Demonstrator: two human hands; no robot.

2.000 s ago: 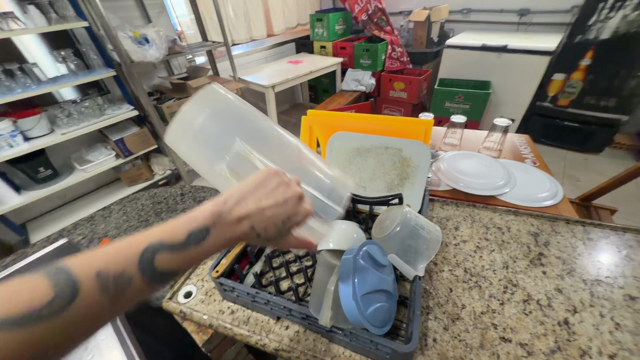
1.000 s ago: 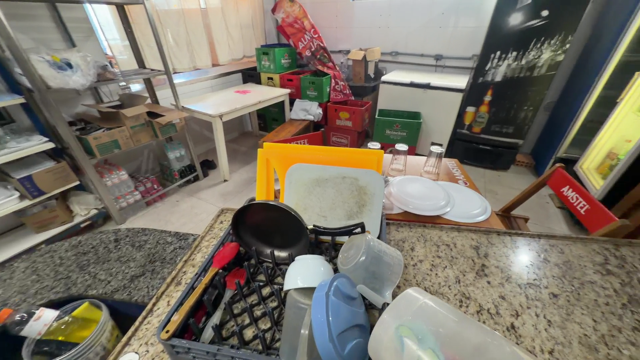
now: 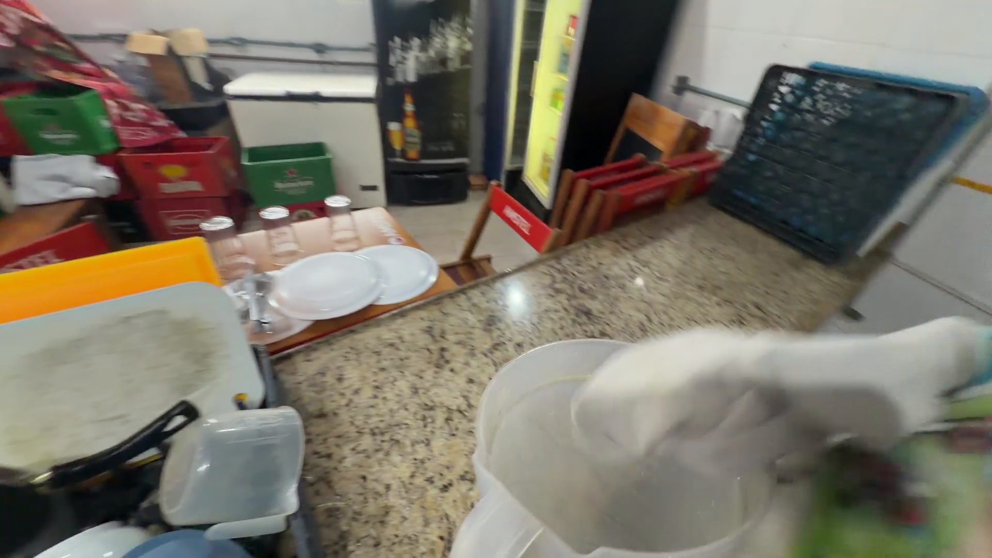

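A large translucent plastic pitcher [image 3: 620,465] is at the bottom, its open mouth toward me and its spout at the lower left. A blurred white cloth [image 3: 713,387] stretches from the right edge into the pitcher's mouth; a green and dark patterned part of it hangs at the lower right. My right hand cannot be made out; the cloth may cover it. My left hand is out of view. To the left, a clear plastic jug [image 3: 232,465], a black pan handle [image 3: 124,449], a whitish-grey cutting board [image 3: 116,364] and a yellow board [image 3: 108,275] stand in the dish rack.
A speckled granite counter [image 3: 403,387] runs back right to a leaning black rack [image 3: 837,155]. Beyond it, a wooden table [image 3: 387,225] bears white plates [image 3: 329,285] and upturned glasses [image 3: 279,232]. Folded chairs [image 3: 635,190] stand behind the counter.
Two seconds ago my tattooed left arm reached over the dish rack to the pitcher; it is out of sight now. The white cloth has come in at the pitcher's mouth. The view has swung right.
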